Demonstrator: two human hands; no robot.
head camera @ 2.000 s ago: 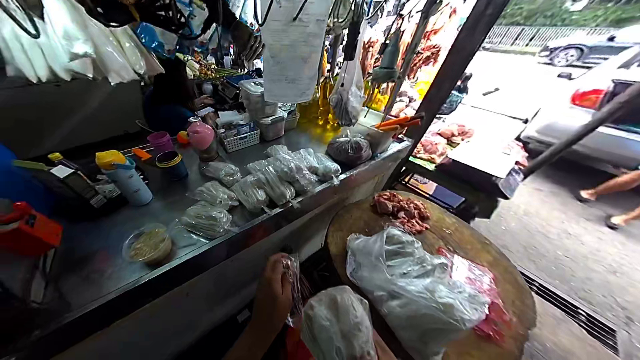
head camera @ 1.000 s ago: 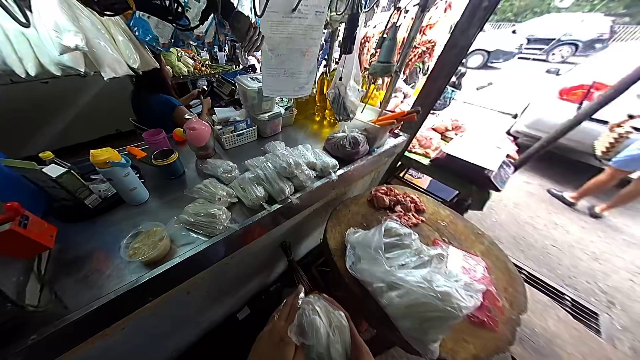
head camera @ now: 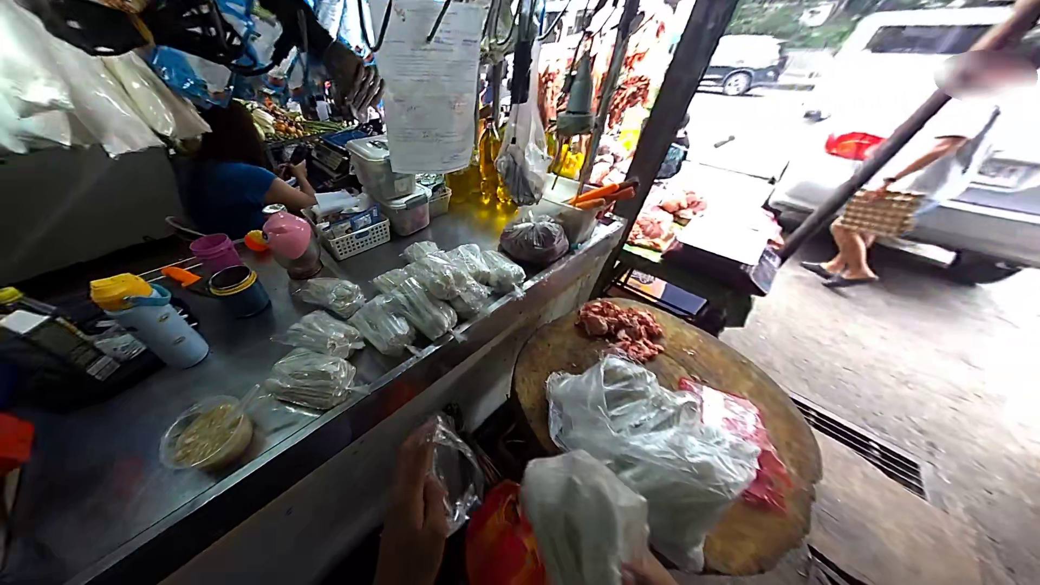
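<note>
At the lower middle, my left hand (head camera: 416, 496) grips a clear plastic bag (head camera: 455, 470). Right of it, my right hand (head camera: 646, 569), mostly cut off by the lower edge, holds a whitish filled plastic bag (head camera: 581, 512) upright. Just beyond that bag, a large translucent plastic bag (head camera: 642, 431) lies on a round wooden chopping block (head camera: 731, 532). Cut raw meat (head camera: 621, 327) is heaped at the block's far side, and a red and pink plastic bag (head camera: 760, 447) lies at its right. Several filled clear bags (head camera: 414, 301) rest in a cluster on the metal counter (head camera: 325, 443).
A tub of food (head camera: 207, 435) stands near the counter's front edge. Behind are a light blue tumbler (head camera: 158, 325), a dark cup (head camera: 238, 291) and a white basket (head camera: 357, 237). A dark post (head camera: 662, 122) rises past the counter's end. A person in blue (head camera: 236, 179) sits behind; another person (head camera: 918, 171) is outside.
A second ago my hands were together around one bag; now they are apart, the left on a clear bag and the right on the whitish one. The person outside has moved.
</note>
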